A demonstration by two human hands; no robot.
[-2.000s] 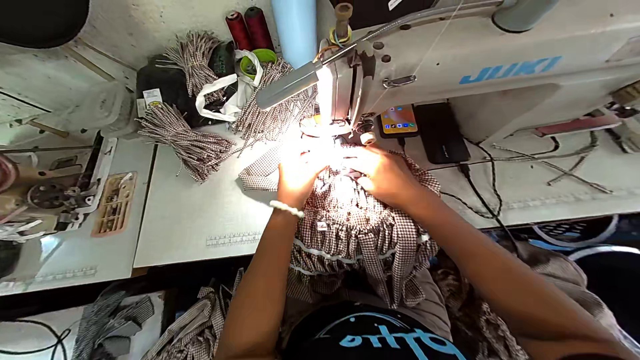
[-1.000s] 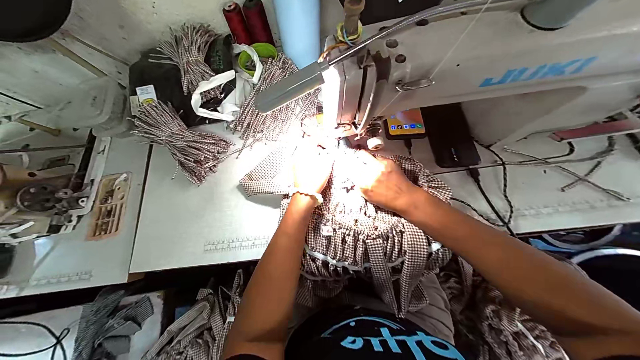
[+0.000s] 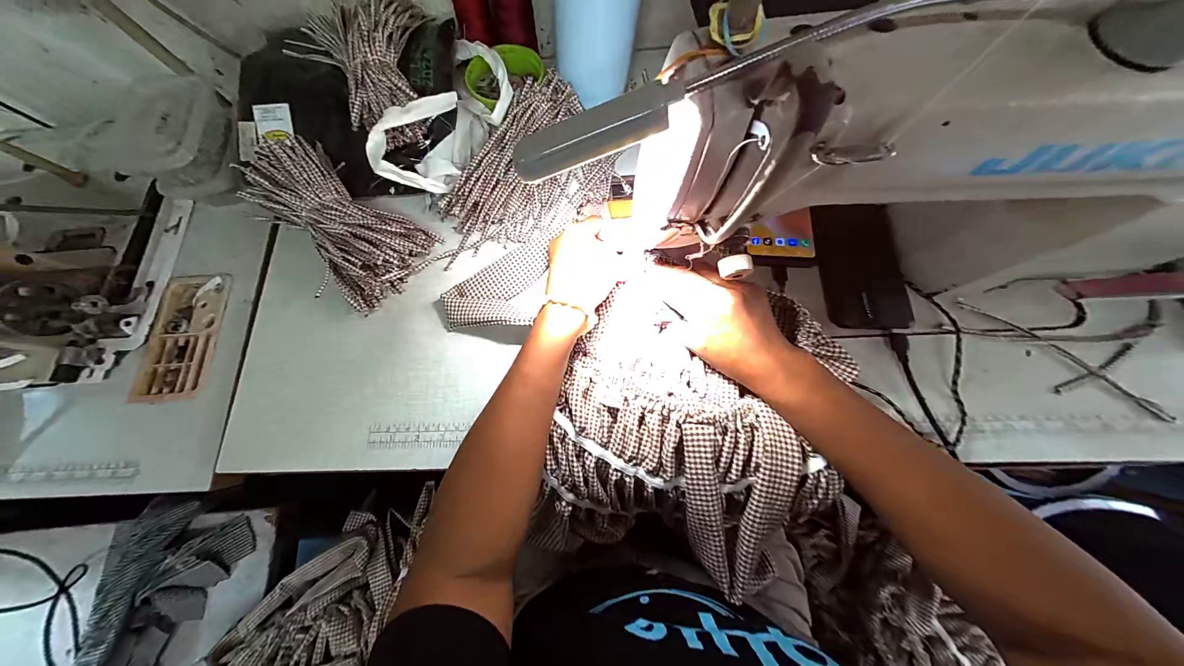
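Note:
Under the head of a Juki sewing machine (image 3: pixel 925 111), a gathered brown-and-white checked fabric piece (image 3: pixel 647 425) with white trim spreads over the table edge toward my lap. My left hand (image 3: pixel 583 268) lies on the cloth left of the needle area, washed out by the lamp's glare. My right hand (image 3: pixel 726 319) holds the gathered cloth just right of and below the presser area, its thumb and fingers close together. A flat checked strip (image 3: pixel 490 296) sticks out left of my left hand. Glare hides the needle and the left fingertips.
Bundles of checked cords (image 3: pixel 347 227) lie at the back left, near a green cup (image 3: pixel 504 74) and white bands. A lit phone (image 3: pixel 782 239) and a black power bank (image 3: pixel 860 268) with cables rest under the machine arm. Another machine (image 3: pixel 69 296) stands far left. Cloth strips (image 3: pixel 314 592) hang below.
Between two seconds and one second ago, my right hand shifted slightly at the cloth, and its fingers drew in. Both hands remain by the needle area.

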